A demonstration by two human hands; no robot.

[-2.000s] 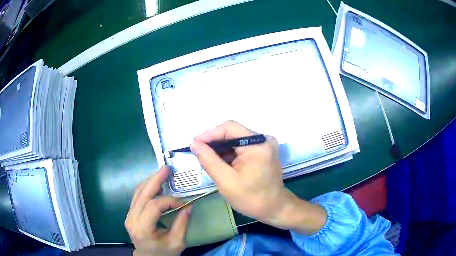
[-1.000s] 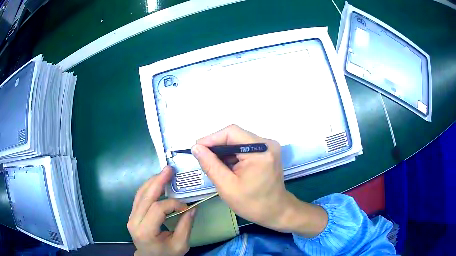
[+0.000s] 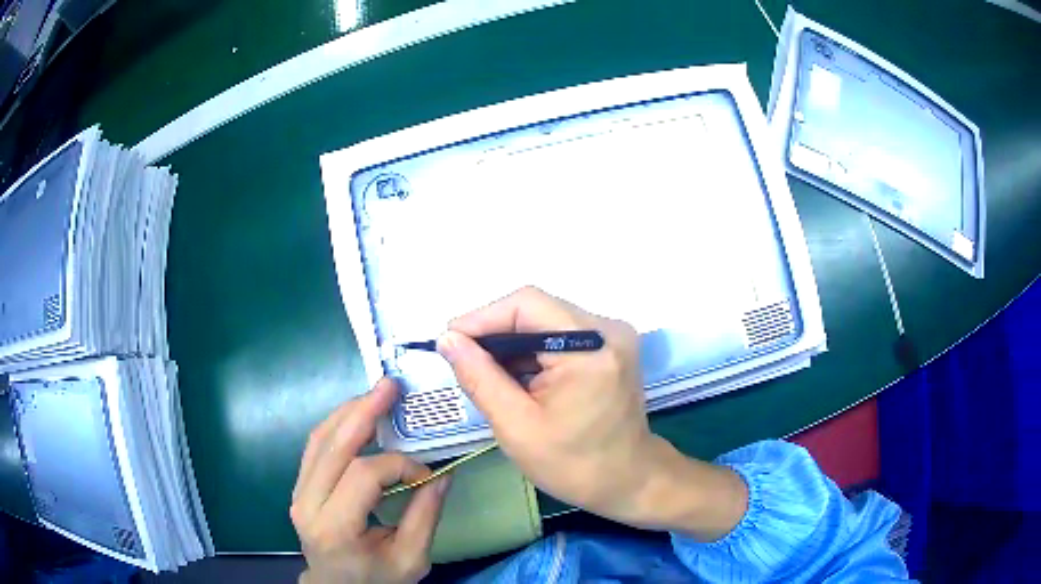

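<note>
A back cover [image 3: 571,228], glaring white with dotted grilles at its two near corners, lies on white interleaf sheets [image 3: 338,228] in front of me. My right hand [image 3: 559,399] holds black tweezers [image 3: 548,342] like a pen, the tips at the cover's left edge, above the left grille. Any piece at the tips is too small to tell. My left hand [image 3: 365,491] holds a bent pale yellow sticker sheet [image 3: 485,508] below the cover's near left corner, a fingertip at the cover's edge. The right hand partly hides the cover.
Two stacks of covers stand at the left, one farther [image 3: 120,251] and one nearer [image 3: 74,456]. Another cover [image 3: 885,143] lies tilted at the right. A white strip [image 3: 343,63] crosses the green bench [image 3: 251,297]. A red area [image 3: 839,445] and blue surfaces show beyond the bench's right edge.
The tweezers have shifted slightly and lie a little flatter, their tips still near the same edge spot. The covers in view have shifted very slightly. Both hands keep their holds.
</note>
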